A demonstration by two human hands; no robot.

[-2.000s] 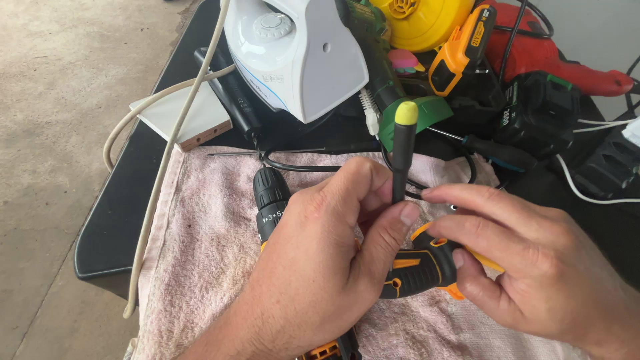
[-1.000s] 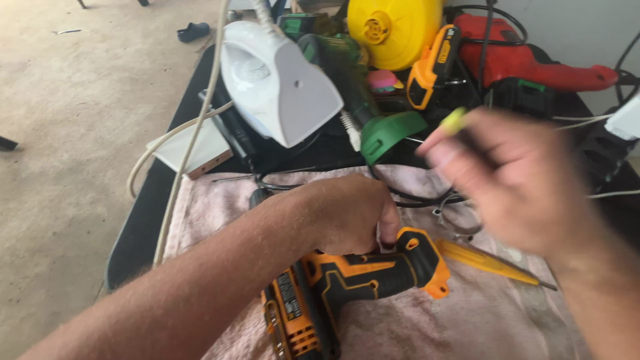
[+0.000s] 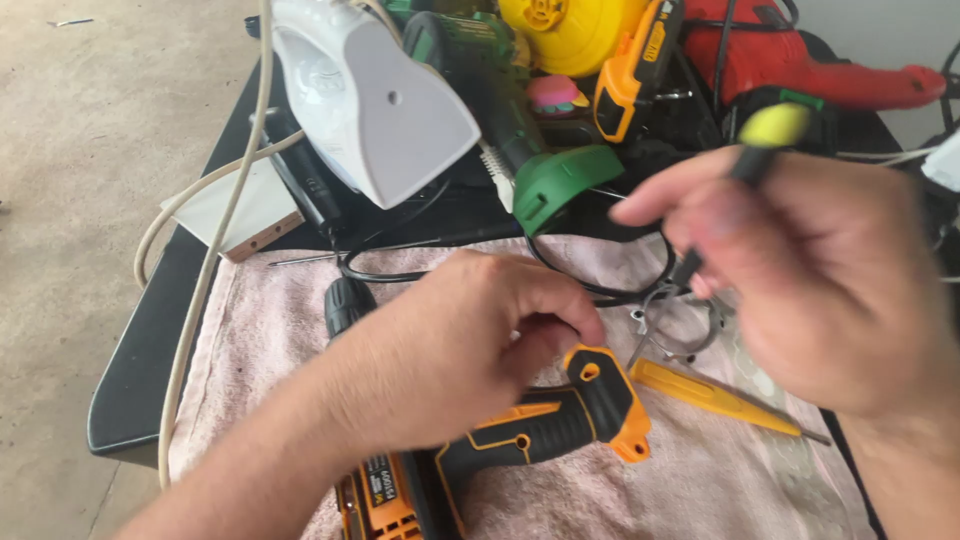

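Note:
An orange and black cordless drill [image 3: 540, 427] lies on its side on a pink towel [image 3: 255, 360], chuck toward the back left. My left hand [image 3: 465, 337] rests over the drill near the base of its handle, fingers bent down; whether it pinches anything is hidden. In my right hand [image 3: 810, 277] is a screwdriver [image 3: 750, 161] with a black handle and yellow-green end, its thin shaft slanting down toward the handle base. A yellow screwdriver [image 3: 716, 397] and a metal hose clamp [image 3: 686, 326] lie right of the drill.
Behind the towel are a white iron [image 3: 375, 97], a green and black power tool [image 3: 487, 97], an orange battery pack [image 3: 637, 67], a yellow round plastic part [image 3: 570, 30] and a red power tool [image 3: 810, 67]. A beige cord [image 3: 225, 240] crosses the table's left edge.
Two seconds ago both hands were together above the drill, with the screwdriver upright in the left. It is now in my right hand, which has moved right, apart from the left.

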